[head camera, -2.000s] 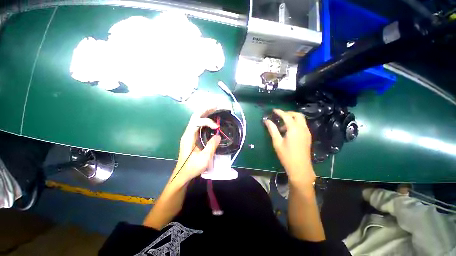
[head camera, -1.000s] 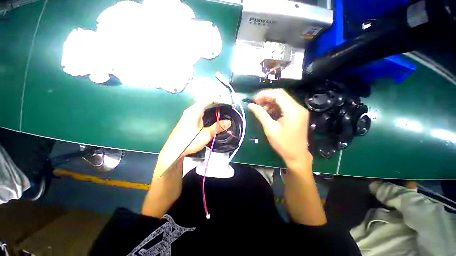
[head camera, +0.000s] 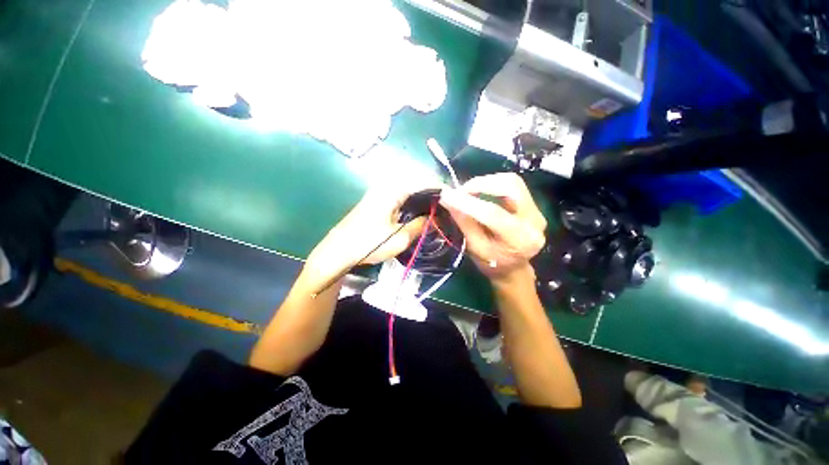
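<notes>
The white housing (head camera: 393, 292) is held at the bench edge, its flat foot toward me and its dark round opening facing up. My left hand (head camera: 386, 218) grips its left side, with fingers at the opening. My right hand (head camera: 498, 222) is at the upper right rim, fingertips pinched together and touching the housing area; what they pinch is too small and hidden to name. Red and pale lead wires (head camera: 392, 341) hang from the opening and end in a tiny white connector plug (head camera: 394, 380). A white cable (head camera: 443, 159) sticks up behind the hands.
Overexposed white plastic parts (head camera: 300, 68) lie at the back left. A silver screw feeder (head camera: 582, 68) stands behind the hands, with black round covers (head camera: 604, 245) to the right and a blue bin (head camera: 695, 91) behind. A pale-clothed person (head camera: 700, 422) is at the lower right.
My right hand has moved left from over the bench to the housing's rim, beside my left hand. The view has tilted. The wires now hang out over my lap, lower than at first.
</notes>
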